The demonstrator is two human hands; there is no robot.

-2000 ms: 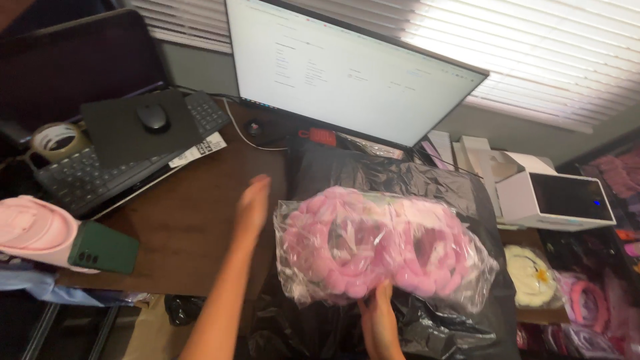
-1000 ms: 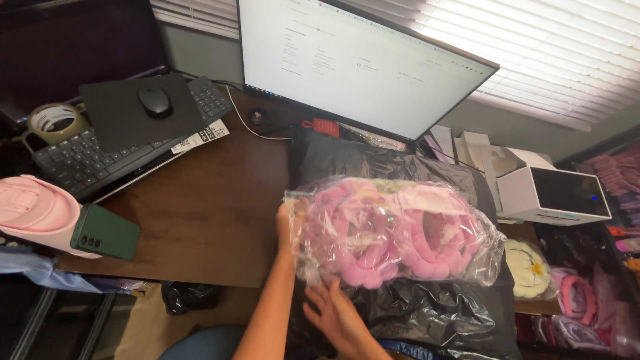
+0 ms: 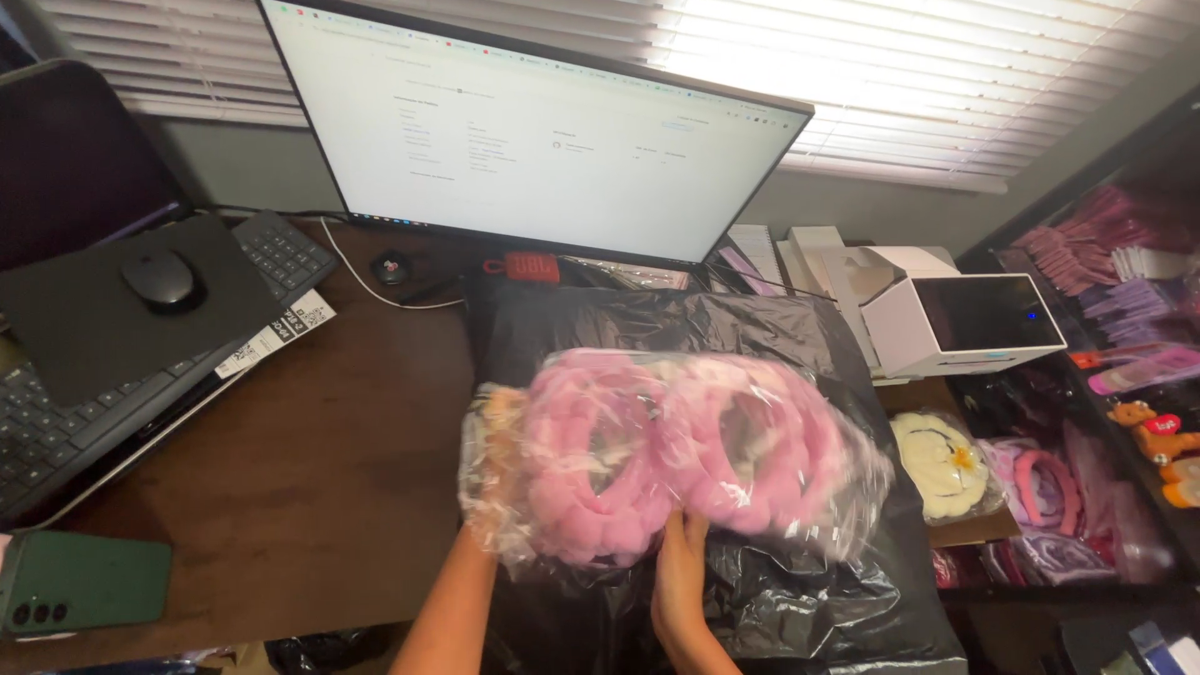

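Note:
Two puffy pink ring-shaped headbands (image 3: pixel 600 469) lie side by side in a clear plastic bag (image 3: pixel 858 469), above a large black plastic bag (image 3: pixel 797 600). My left hand (image 3: pixel 497 431) is at the clear bag's left end, its fingers seen blurred through the film; whether they grip it cannot be told. My right hand (image 3: pixel 682 572) holds the bag's near edge, between the two rings, with some fingers hidden under it.
A monitor (image 3: pixel 544 141) stands behind the bags, with a red JBL speaker (image 3: pixel 532 267) at its foot. Keyboard (image 3: pixel 286 258), mouse (image 3: pixel 159 279) and green phone (image 3: pixel 89 579) are left. A white boxy device (image 3: pixel 966 319) and packaged headbands (image 3: pixel 942 467) are right.
Two seconds ago my left hand was off the bag, over the desk; one second ago it was at the bag's left end. My right hand has moved from the bag's lower left to between the rings since one second ago.

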